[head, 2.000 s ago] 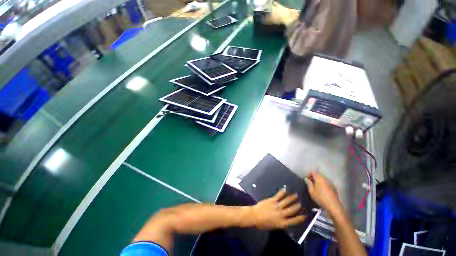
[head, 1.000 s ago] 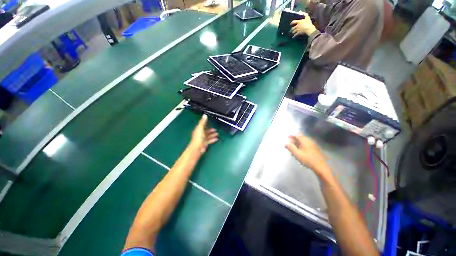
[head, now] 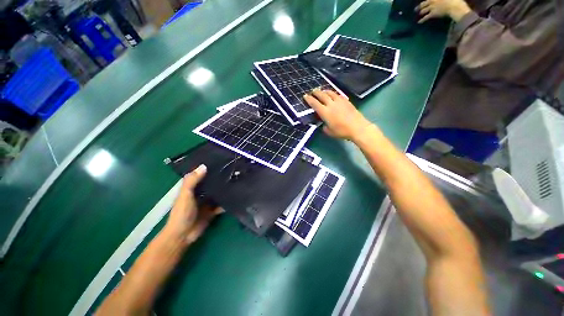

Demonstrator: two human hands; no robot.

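Several small solar panels lie heaped on the green belt. My left hand point(head: 193, 207) grips the left edge of a black panel back point(head: 247, 185), thumb on top and fingers beneath. A gridded panel point(head: 256, 133) overlaps its upper edge, and another gridded panel point(head: 312, 213) shows at its lower right. My right hand point(head: 334, 112) lies with its fingertips on the face of an upper gridded panel point(head: 294, 83); whether it grips it I cannot tell. Farther back, a gridded panel point(head: 362, 52) lies on a black panel back point(head: 352, 73).
The green conveyor belt point(head: 148, 133) has white lines. Another person's hand point(head: 442, 8) holds a dark panel at the upper right. The light box point(head: 396, 265) and pale instrument point(head: 541, 154) are at the right. Blue crates point(head: 38, 83) stand at the upper left.
The view has moved closer to the heap. My left hand has reached the heap and taken hold of a panel. My right hand has moved from above the light box onto an upper panel.
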